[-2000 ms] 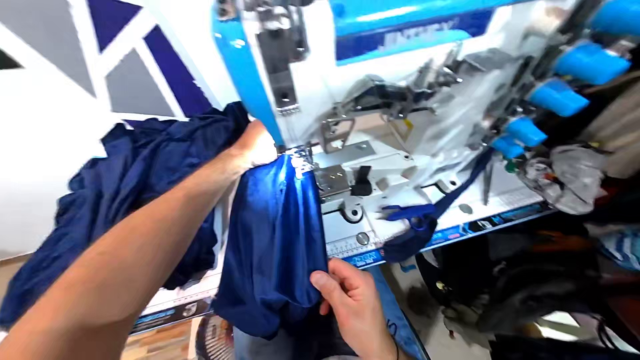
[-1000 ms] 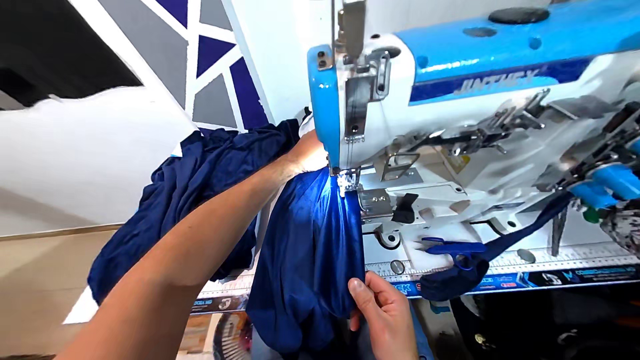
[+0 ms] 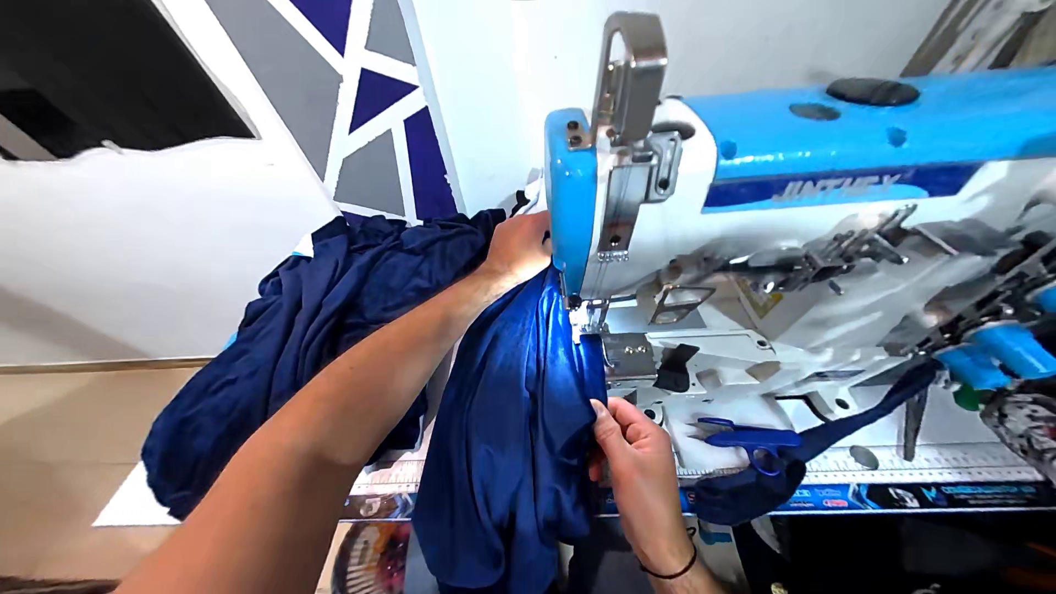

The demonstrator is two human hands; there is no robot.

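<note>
A piece of navy blue fabric [image 3: 511, 429] runs from under the lit presser foot [image 3: 586, 318] of a blue and white industrial sewing machine [image 3: 643, 239] down over the table's front edge. My right hand [image 3: 631, 445] pinches the fabric's right edge between thumb and fingers, below the foot. Behind the needle area, my left hand [image 3: 520, 247] lies at the fabric's far end, its fingers partly hidden by the machine head; whether they grip cannot be seen. My left forearm crosses over a heap of navy fabric [image 3: 330, 297].
Blue-handled thread snips [image 3: 755, 437] lie right of my right hand, beside a dark blue fabric strip [image 3: 866, 412]. Light blue knobs [image 3: 1002, 355] stand at the machine's right. A measuring scale [image 3: 916, 470] runs along the table's front edge. A wall with painted shapes [image 3: 379, 107] rises behind.
The view has swung so that the machine sits lower, with more wall showing. Both hands stay near the same parts of the fabric; no grasp or release is plain.
</note>
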